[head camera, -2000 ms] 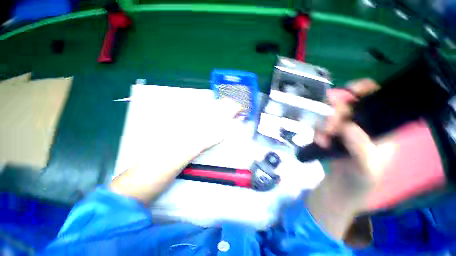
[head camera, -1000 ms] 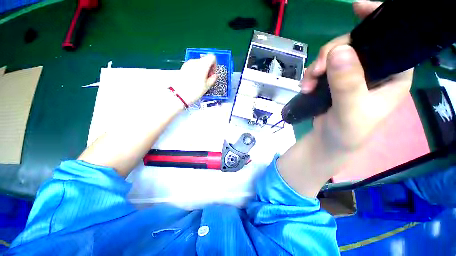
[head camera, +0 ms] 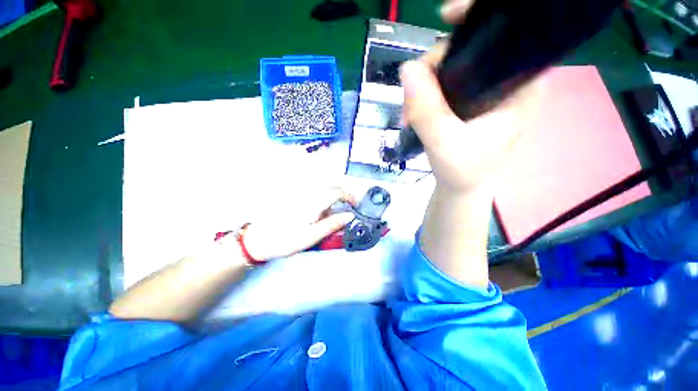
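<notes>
The red-and-black power tool body lies on the white work mat, its dark grey head pointing right. My left hand lies over the handle with its fingers at the head; most of the handle is hidden under it. My right hand holds the black electric screwdriver, its nose pointing down at the pick-up point of the screw feeder. The bit tip is too blurred to tell if it touches. The blue screw bin holds a heap of small screws, left of the feeder.
A pinkish-red mat lies right of the feeder, crossed by a dark cable. A tan sheet is at the far left. More red-and-black tool bodies lie at the back. An open carton stands below the bench edge.
My left hand has moved from the screw bin down onto the tool body. My right hand has brought the screwdriver nose over to the feeder's pick-up point. The view has shifted.
</notes>
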